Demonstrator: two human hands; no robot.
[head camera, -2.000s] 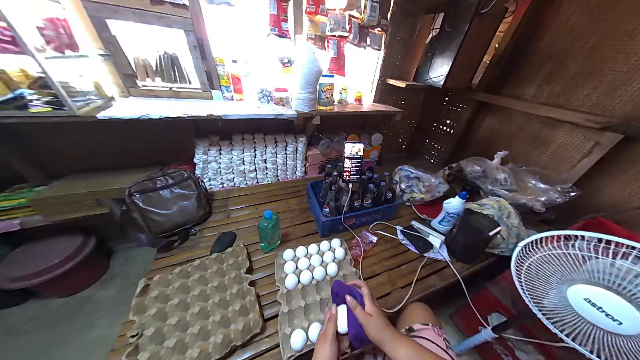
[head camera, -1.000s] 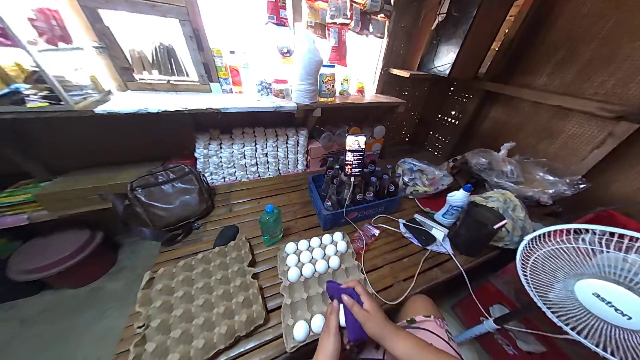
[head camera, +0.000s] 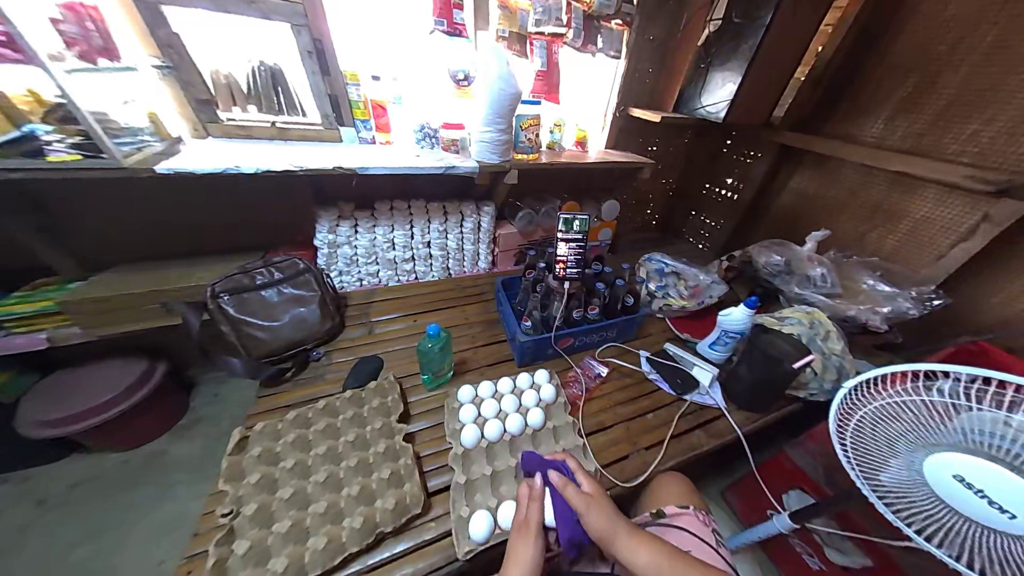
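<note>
My right hand (head camera: 588, 504) grips a purple cloth (head camera: 564, 520) that is folded against a white egg (head camera: 549, 509). My left hand (head camera: 526, 524) holds that same egg from the left side, its fingers upright against it. Both hands are over the near end of a cardboard egg tray (head camera: 492, 472). Rows of white eggs (head camera: 510, 424) fill the far part of this tray, and two more eggs (head camera: 481, 526) sit in its near row beside my left hand. Left of it lies a second cardboard egg tray (head camera: 320, 472) with bare cups.
Behind the trays stand a green bottle (head camera: 434, 358) and a blue crate (head camera: 572, 340) of soda bottles, with a phone (head camera: 572, 246) upright there. White cables (head camera: 588, 448) run across the slatted table. A brown bag (head camera: 276, 308) sits at left, a fan (head camera: 944, 472) at right.
My hands stay together over the near end of the tray, with the purple cloth still held. The cloth and fingers have shifted slightly around the egg. The trays look the same.
</note>
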